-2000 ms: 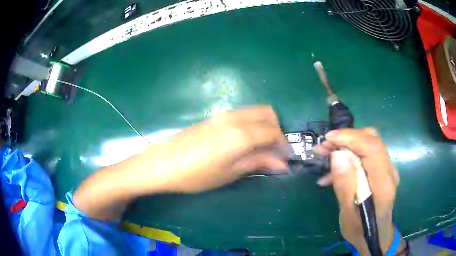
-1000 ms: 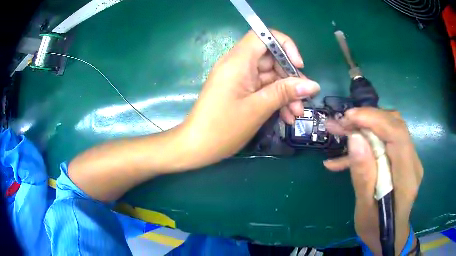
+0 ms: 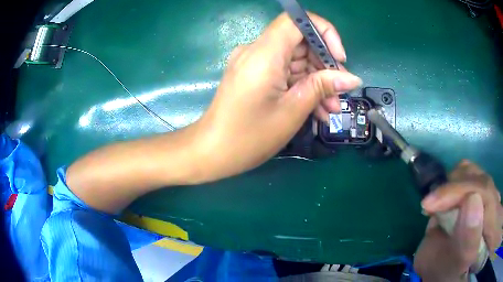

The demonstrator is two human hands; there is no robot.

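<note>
The small black watch housing lies open, showing a circuit board and a pale module. It sits in the black holding fixture, partly covered by my left hand. My left hand holds the silver tweezers above the housing's upper left; their tips are hidden by the fingers. My right hand, slightly blurred, holds the soldering iron by its pale grip. The iron points up-left, its tip over the housing's right side; I cannot tell whether it touches.
A solder reel stands at the far left, and solder wire curves from it across the green mat behind my left forearm. A white strip is at the upper left. Part of the black fan grille shows at the top right.
Tweezers came into view in my left hand, now over the housing. My right hand moved right and down, and the iron swung from pointing away to pointing at the housing. The whole view shifted.
</note>
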